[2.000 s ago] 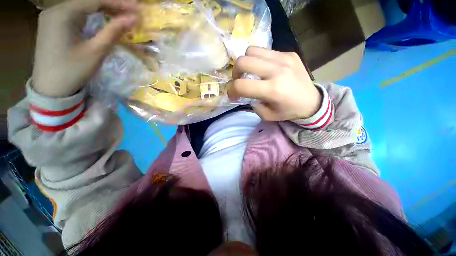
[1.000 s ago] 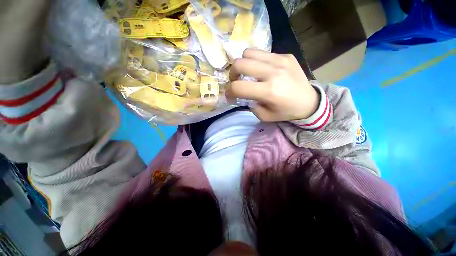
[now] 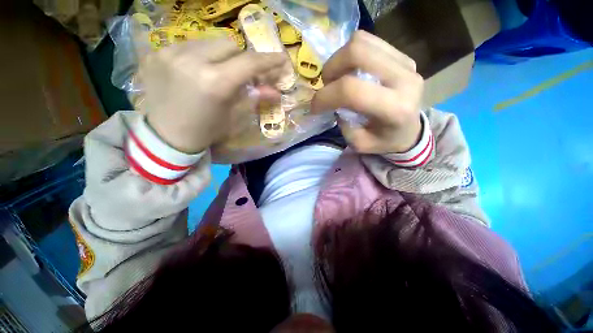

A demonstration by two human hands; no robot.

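A clear plastic bag (image 3: 123,55) full of yellow moulded parts (image 3: 260,29) lies in front of me, close to my body. My right hand (image 3: 370,94) is closed on bunched film at the bag's right edge; whitish film shows between its fingers. My left hand (image 3: 201,84) is over the bag's left half, slightly blurred, its fingertips near the bag's middle with a bit of film at them. Between my hands a pale yellow part with two small slots (image 3: 272,120) shows. My left hand hides the parts under it.
A brown cardboard carton (image 3: 448,81) stands open at the upper right. A blue plastic stool (image 3: 533,39) is on the blue floor (image 3: 527,143) beyond it. Another brown cardboard surface (image 3: 45,97) is at the left, with more yellowish parts (image 3: 75,19) at the top left.
My left hand has come in from the upper left to the bag's middle. The film it raised at the left is lower. My right hand has shifted slightly up and right, pulling the film.
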